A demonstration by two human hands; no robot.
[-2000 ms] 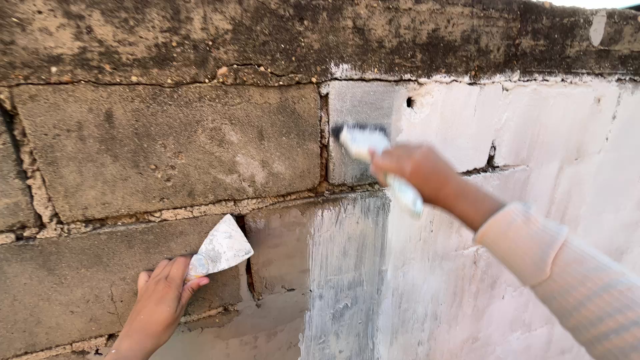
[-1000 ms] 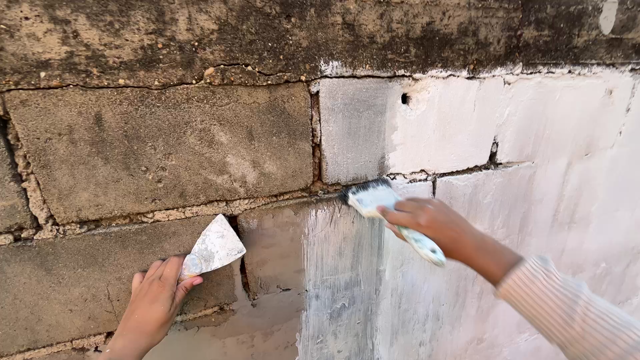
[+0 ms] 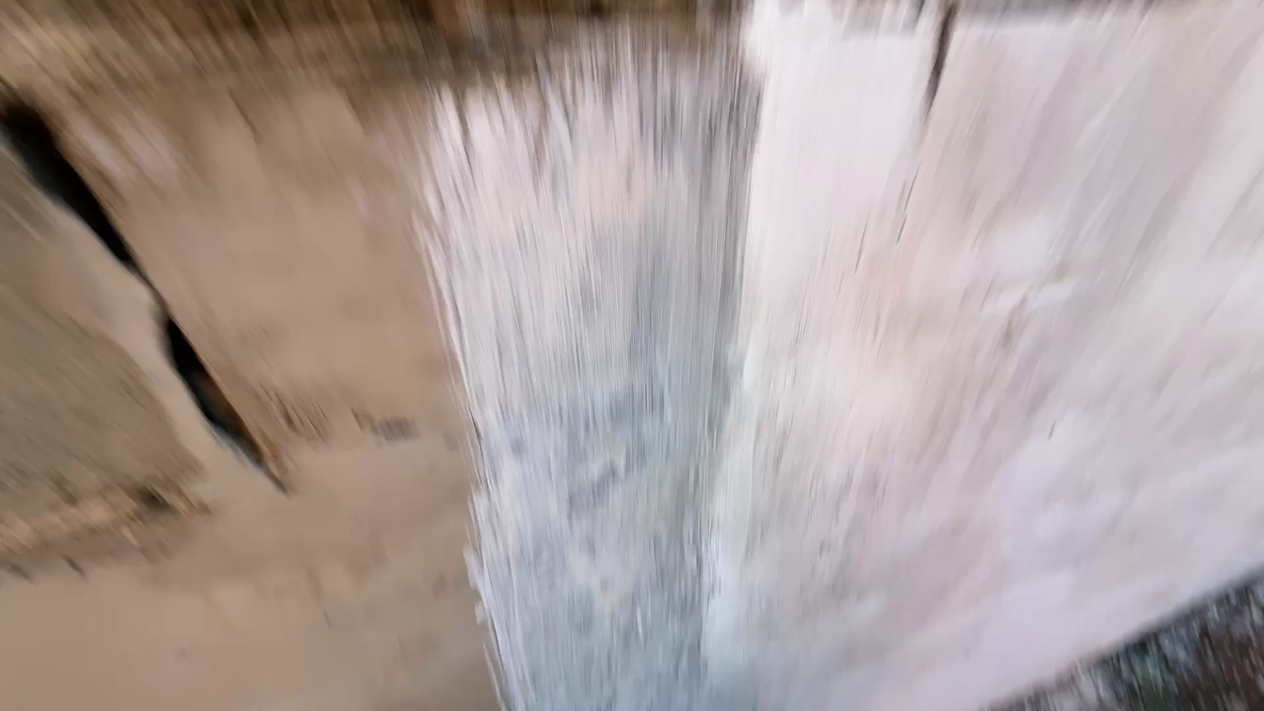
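Note:
Neither my left hand nor my right hand shows in the head view now, and no brush or scraper is seen. The block wall fills a motion-blurred picture. A streaky band of thin white-grey paint (image 3: pixel 592 346) runs down its middle. Right of the band, the wall bears denser white paint (image 3: pixel 987 346). To the left lies bare brown wall surface (image 3: pixel 326 296).
A dark open joint (image 3: pixel 202 385) slants down between blocks at the left. Another narrow crack (image 3: pixel 940 54) cuts the white part near the top. Dark, blurred ground (image 3: pixel 1185 652) shows in the lower right corner.
The view has swung down and blurred. Both hands, the white-handled brush in the right and the scraper in the left, have gone out of the picture.

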